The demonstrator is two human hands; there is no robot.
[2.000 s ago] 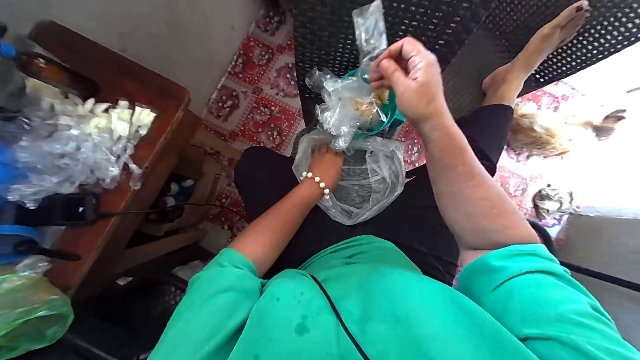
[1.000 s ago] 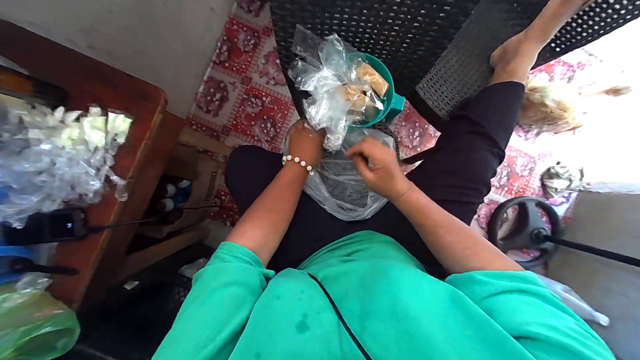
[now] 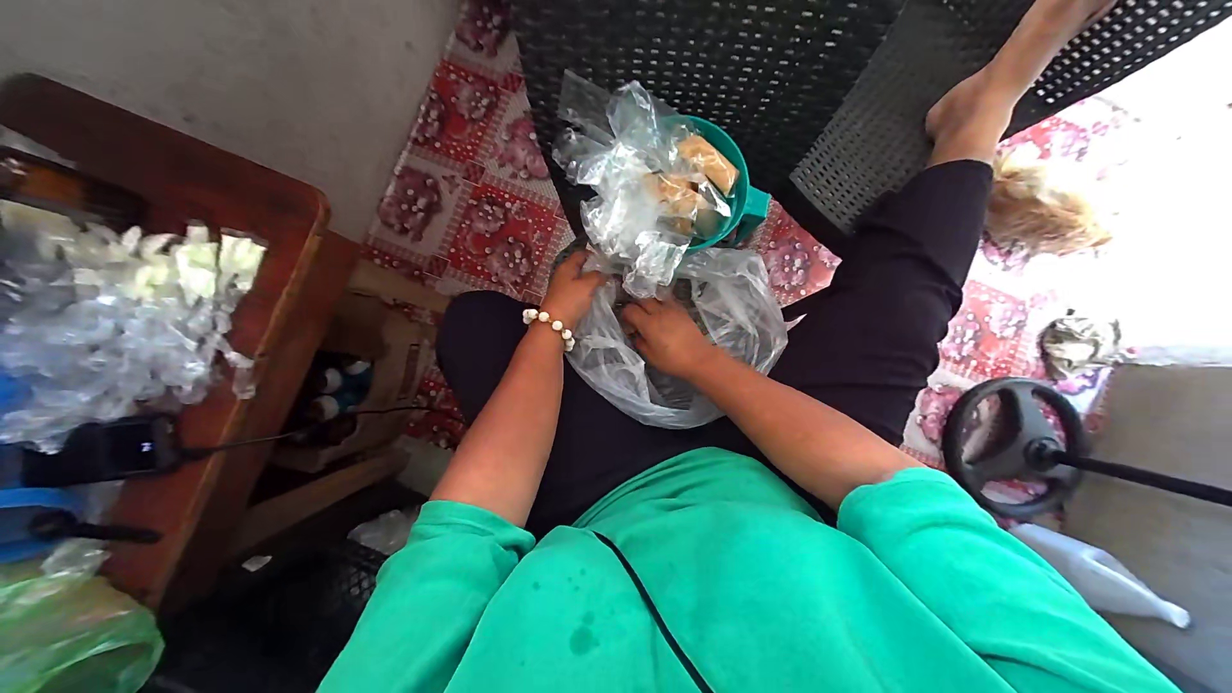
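Observation:
Between my legs lies a large clear plastic bag (image 3: pixel 741 308), its mouth spread wide. My right hand (image 3: pixel 669 337) reaches into the bag's opening with fingers bent down; whether they grip anything is hidden. At the bag's upper left rim is my left hand (image 3: pixel 575 289), wearing a white bead bracelet (image 3: pixel 549 325); its fingertips are partly hidden by plastic. Just beyond both hands stands a green plastic container (image 3: pixel 739 164), holding small clear packets (image 3: pixel 709 164) with light brown contents. Crumpled clear plastic bags (image 3: pixel 626 183) hang over its left side toward my hands.
A wooden table (image 3: pixel 289 202) at left bears a heap of small clear packets (image 3: pixel 115 318) and a dark device (image 3: pixel 106 448). A black woven seat (image 3: pixel 693 48) stands ahead. On the right are a long-haired animal (image 3: pixel 1044 202), a black wheel-shaped base (image 3: pixel 1015 448) and a white plastic bag (image 3: pixel 1102 573).
My right hand was raised above the green container two seconds ago; it has come down and now reaches into the bag. My left hand has shifted from inside the bag to its upper left rim.

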